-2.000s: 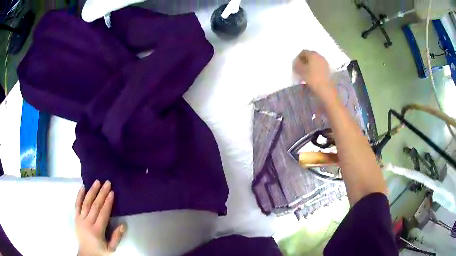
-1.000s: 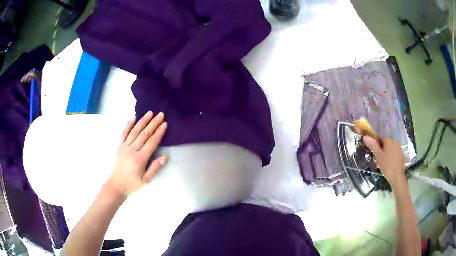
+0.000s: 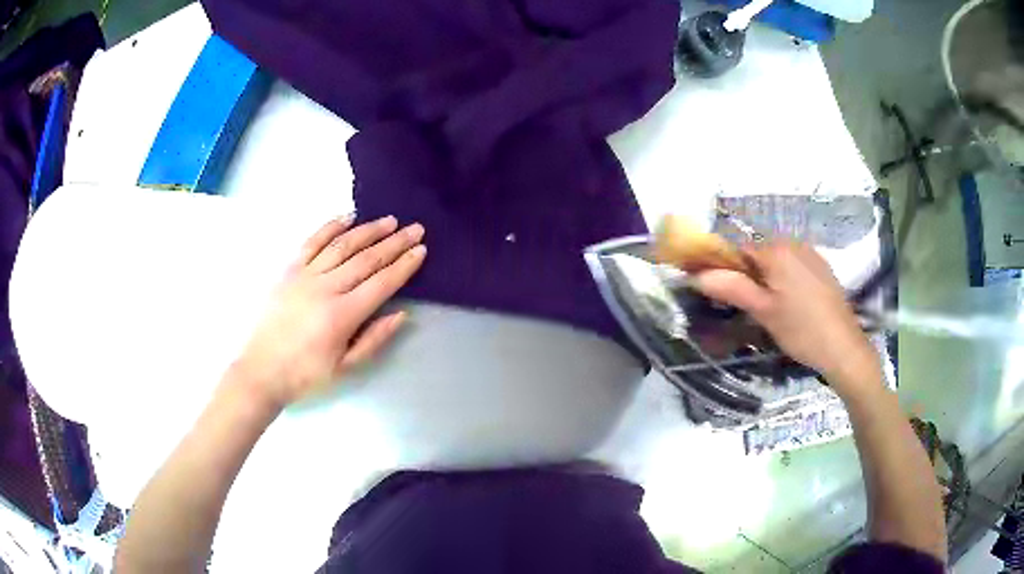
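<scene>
The dark purple garment (image 3: pixel 494 213) lies over the white padded pressing form (image 3: pixel 494 381), its lower edge across the form. My left hand (image 3: pixel 348 297) lies flat, fingers spread, its fingertips on the garment's lower left edge. My right hand (image 3: pixel 786 303) grips the tan wooden handle of the steam iron (image 3: pixel 651 314). The iron's pointed tip is at the garment's right edge. The iron is blurred, and I cannot tell whether it touches the cloth.
The iron rest pad (image 3: pixel 797 224) is on the right, partly behind the iron. A dark round bottle (image 3: pixel 710 45) stands at the far side. A blue board (image 3: pixel 202 118) is at far left. A blue-rimmed basket (image 3: pixel 51 146) with purple cloth is at the left edge.
My right hand first closed on the iron's handle, then carried the iron left off the rest pad to the garment's edge. My left hand stays at the garment's lower left edge.
</scene>
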